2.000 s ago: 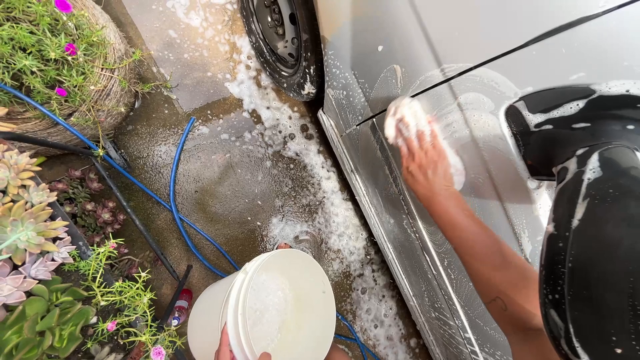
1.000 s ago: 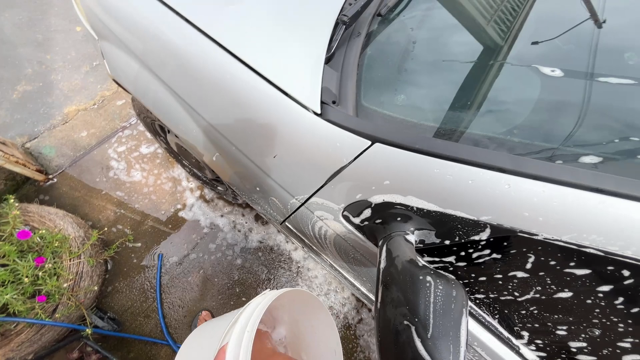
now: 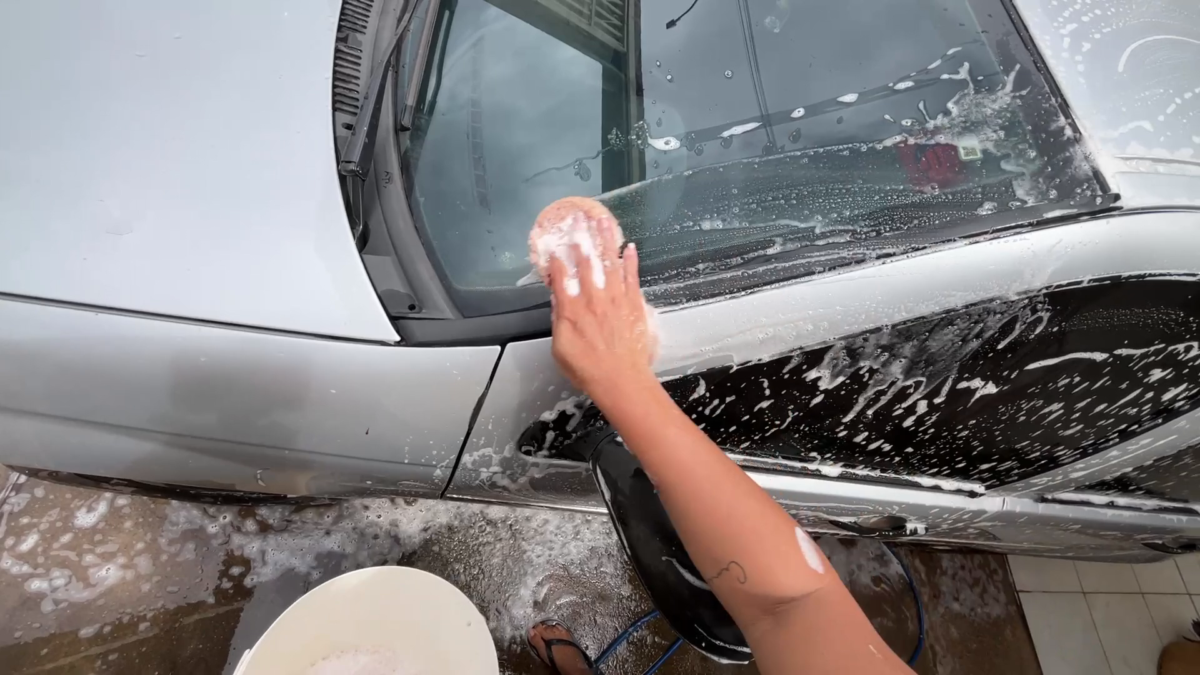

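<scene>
My right hand (image 3: 600, 319) lies flat on a round, pinkish sponge (image 3: 574, 230) covered in suds, pressed to the lower corner of the windshield (image 3: 525, 141) of a silver car. Soap streaks and drops run along the glass edge and over the dark side window (image 3: 937, 394). Below my forearm is the black side mirror (image 3: 656, 553). A white bucket (image 3: 450, 609) with suds inside stands out at the bottom of the view. My left hand is not visible.
Wiper arms (image 3: 370, 122) rest at the windshield's base beside the hood (image 3: 169, 159). Suds spread over the wet ground (image 3: 94, 553). A blue hose (image 3: 914, 600) lies behind the mirror, near a sandaled foot (image 3: 558, 647). Pale tiles (image 3: 1078, 609) are at lower right.
My right hand was on the car's lower side panel two seconds ago and is now on the windshield with the sponge. The view has swung up to the windshield.
</scene>
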